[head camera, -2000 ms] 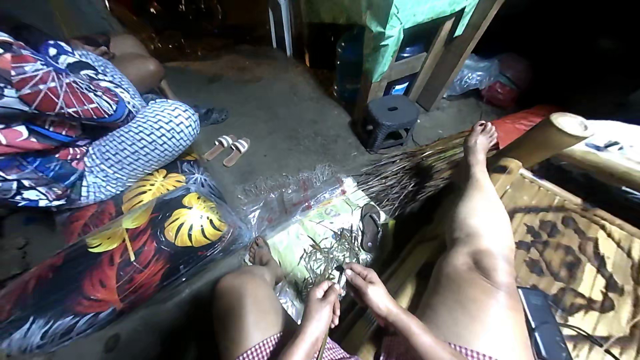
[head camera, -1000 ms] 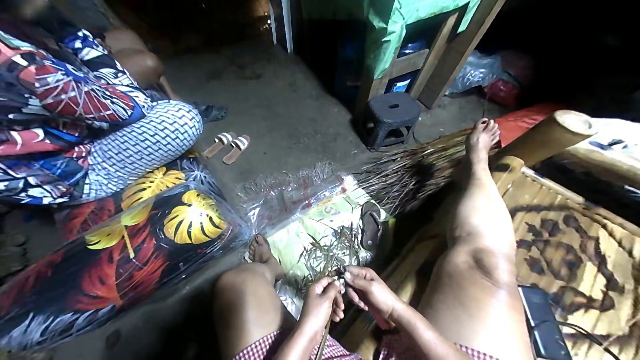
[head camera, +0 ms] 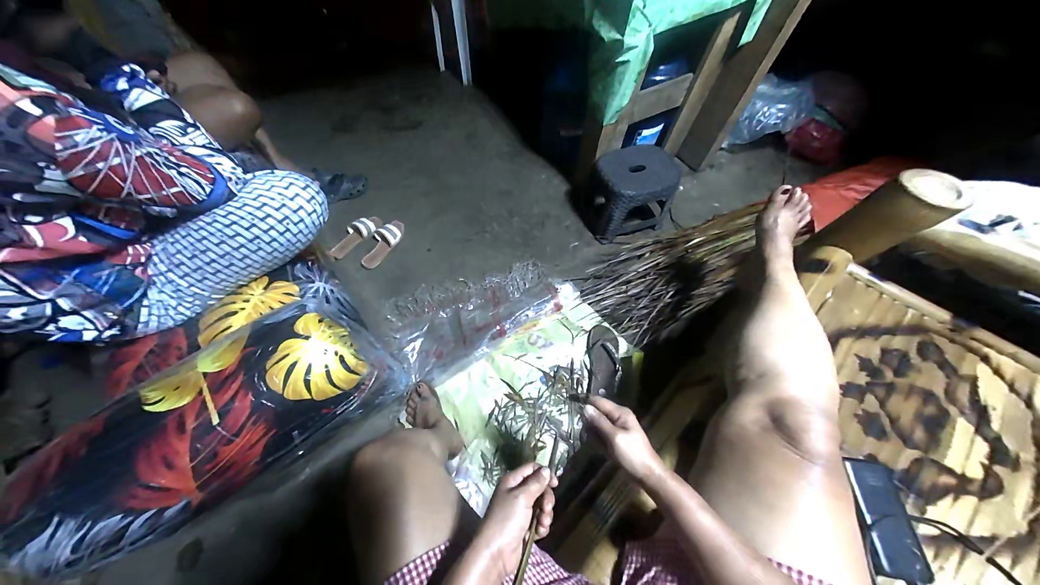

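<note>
My left hand is closed around a thin brown stalk, whose lower end runs down over my lap. Up and to the right of it is my right hand, its thumb and forefinger pinched together near the stalk's leafy tip; a small dark bit shows at the fingertips, too small to name. Below both hands, narrow leaf scraps lie on a pale green printed plastic sheet between my legs. A long bundle of thin brown stalks lies beyond the sheet, under my outstretched foot.
A person in patterned clothes sits at left by a plastic-covered, leaf-print cushion. A dark stool stands by a green-covered table. Sandals lie on the floor. A bamboo bench holds a black device with a cable.
My hands were together above the leaf scraps; now they are apart, the right one further up and right, the left one lower.
</note>
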